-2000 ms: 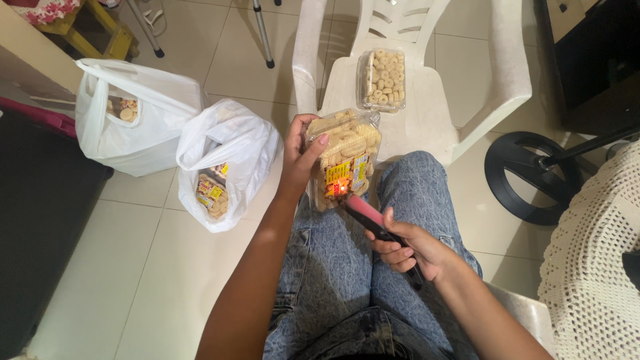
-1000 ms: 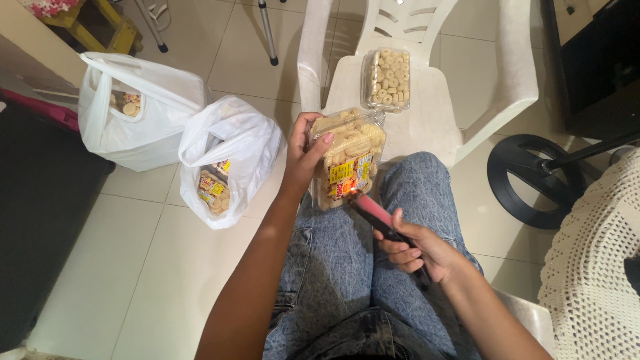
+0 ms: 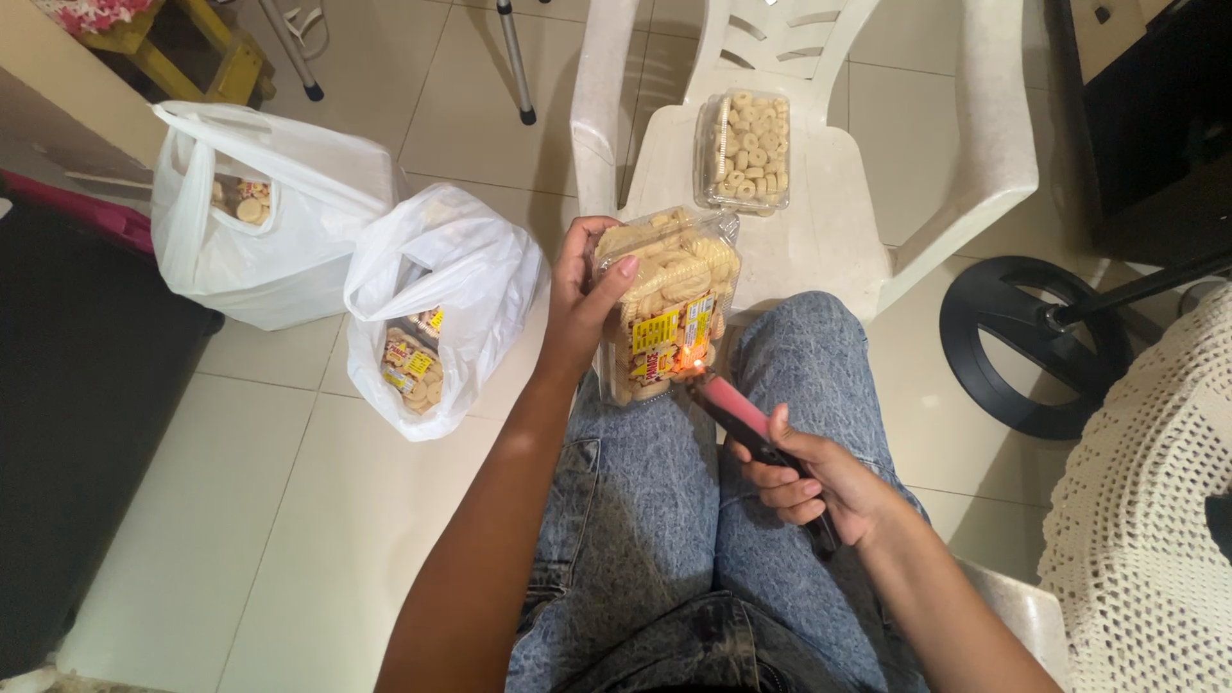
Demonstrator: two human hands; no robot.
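My left hand point(image 3: 592, 289) grips the left side of a clear plastic box of biscuits point(image 3: 679, 274) and holds it tilted over my knees. A yellow and red label with writing is on its near face. My right hand point(image 3: 818, 476) is closed around a black and pink object that looks like a long-nosed lighter point(image 3: 736, 404). A small flame glows at its tip, beside the lower right part of the label. Another clear box, with ring-shaped biscuits point(image 3: 753, 151), lies on the seat of the white plastic chair point(image 3: 808, 231) in front of me.
Two white plastic bags, one farther point(image 3: 318, 192) and one nearer point(image 3: 481, 260), stand on the tiled floor at left with labelled biscuit boxes inside. A black round stand base point(image 3: 1035, 346) and a cream crocheted cloth point(image 3: 1145, 481) are at right.
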